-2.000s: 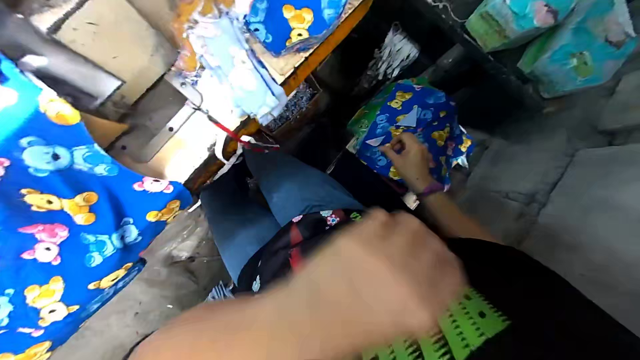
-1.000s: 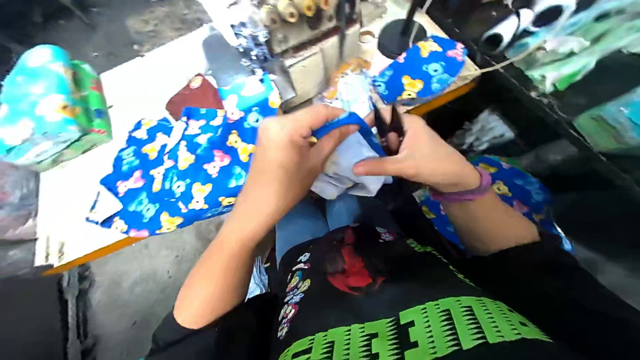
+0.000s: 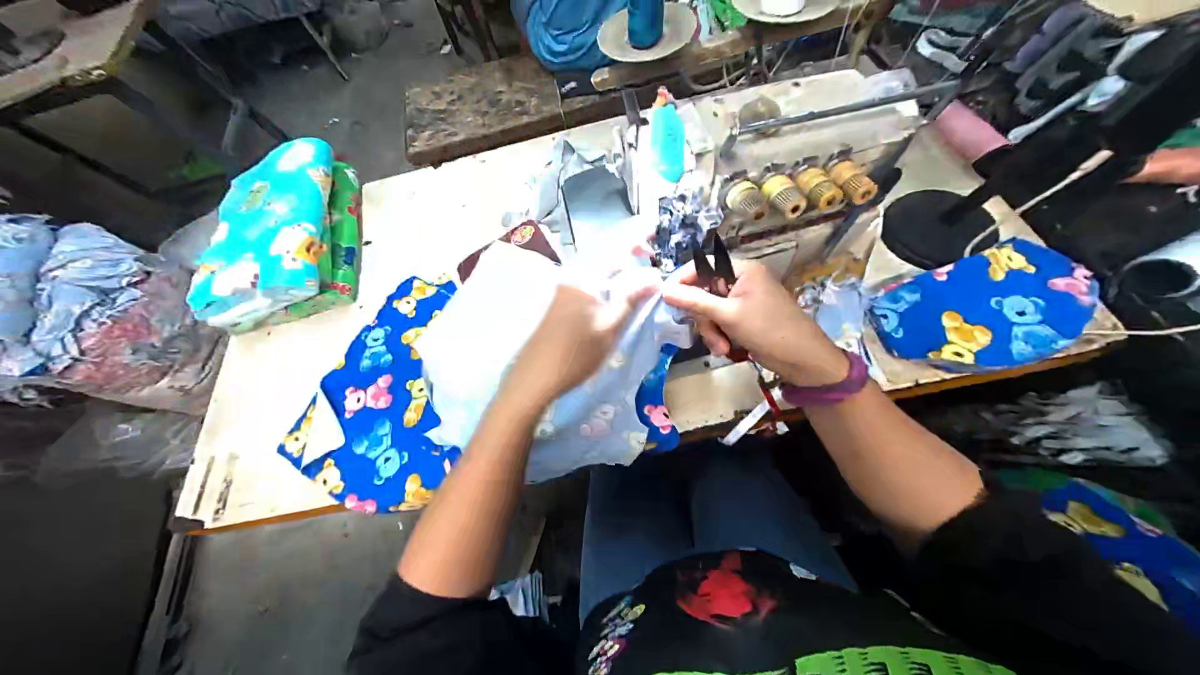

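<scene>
My left hand (image 3: 581, 328) grips pale fabric (image 3: 506, 328), its fingers near the middle of the sewing table. Close beside it, my right hand (image 3: 750, 314) pinches the edge of the same cloth and also holds dark thread snips (image 3: 714, 267), blades pointing up. The fabric is blurred; its pale side faces up, with a faint bear print showing through. Under it and to the left lies blue bear-print fabric (image 3: 380, 412) on the table. A folded blue bear-print piece (image 3: 984, 305) rests at the table's right end.
Folded turquoise and green fabrics (image 3: 267, 234) lie at the table's left (image 3: 253, 450). Behind my hands is a sewing machine with several yellowish tension dials (image 3: 787, 195). A bag of cloth scraps (image 3: 112, 319) is at far left; a round black stand base (image 3: 933, 230) stands at the right.
My right hand was on a blue bear-print pile at the right two seconds ago; one second ago both hands were together at the machine with the snips. The pale cloth is now spread wider.
</scene>
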